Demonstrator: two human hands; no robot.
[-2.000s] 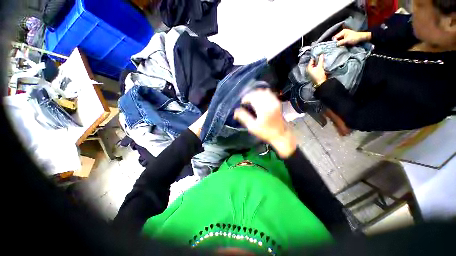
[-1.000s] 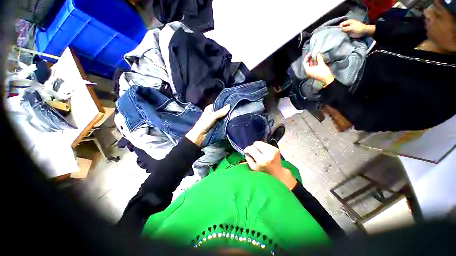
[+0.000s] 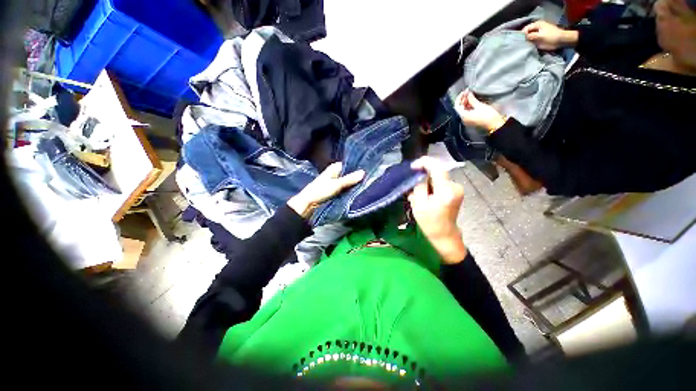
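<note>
A blue denim garment [image 3: 375, 147] with pale topstitching lies in front of my green top, its dark blue inner part folded towards the right. My left hand [image 3: 327, 189] holds its left side, thumb on top. My right hand [image 3: 436, 191] pinches its right edge with the fingertips; a small pale thing shows by these fingertips, too blurred to name. The garment pile [image 3: 294, 99] of grey-blue and near-black pieces lies beyond my left hand, with another blue denim piece [image 3: 221, 162] at its left.
A blue plastic crate [image 3: 141, 53] stands at the upper left, beside a cluttered table [image 3: 130, 145]. A white-topped table [image 3: 404, 34] lies ahead. At the right, a person in black handles a light denim garment [image 3: 507, 69]. A metal-framed stool [image 3: 595, 324] stands at the lower right.
My right hand has moved up and to the right with the garment's edge, stretching the dark inner part sideways. My left hand stays on the garment. The other person's light denim has shifted.
</note>
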